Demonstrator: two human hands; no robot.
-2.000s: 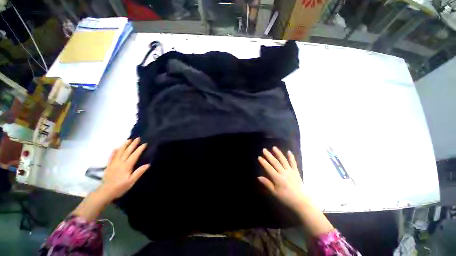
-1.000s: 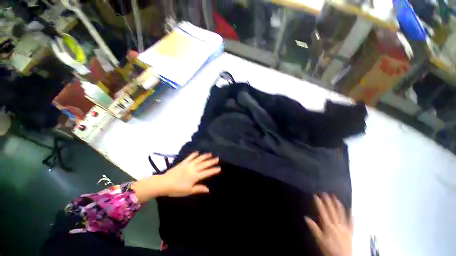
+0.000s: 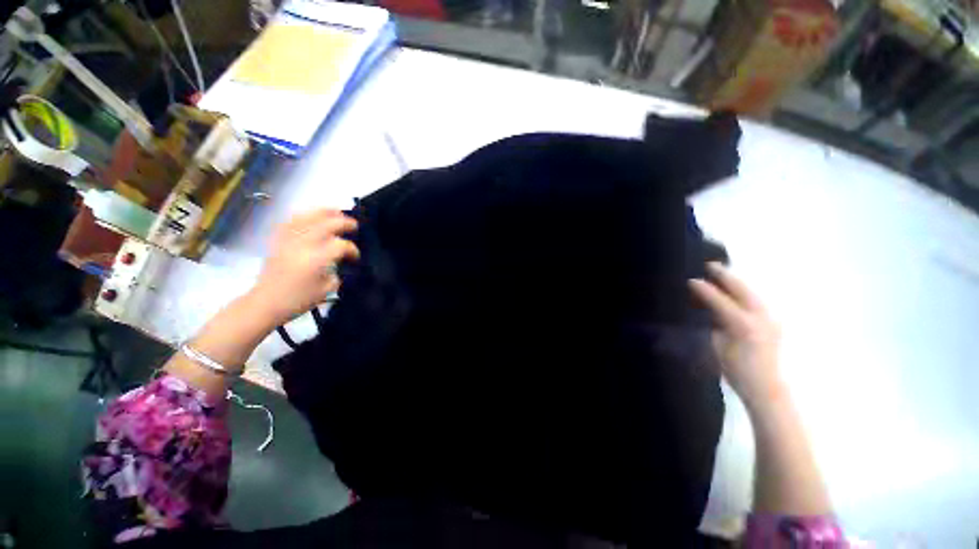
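Observation:
A large black garment (image 3: pixel 537 322) lies over the white table and hangs towards me past its near edge. My left hand (image 3: pixel 306 263) holds the garment's left edge, its fingertips curled at the cloth. My right hand (image 3: pixel 743 327) is at the right edge, its fingertips pinching a fold of the cloth. A thin black strap (image 3: pixel 288 337) sticks out below my left hand. A short black part (image 3: pixel 698 148) of the garment points to the far right. The greyer lining is no longer visible.
Papers with a yellowish sheet (image 3: pixel 295 59) lie at the far left. A yellow-brown tray (image 3: pixel 204 198), a white control box with red buttons (image 3: pixel 126 277) and a yellow-green and white roll (image 3: pixel 45 127) are at the left. A printed carton (image 3: pixel 768 54) stands beyond the table (image 3: pixel 859 279).
The black cloth now covers the grey lining and the far strap. My hands went from lying flat on the garment to gripping its two side edges, farther up. The view swung left, then partly back.

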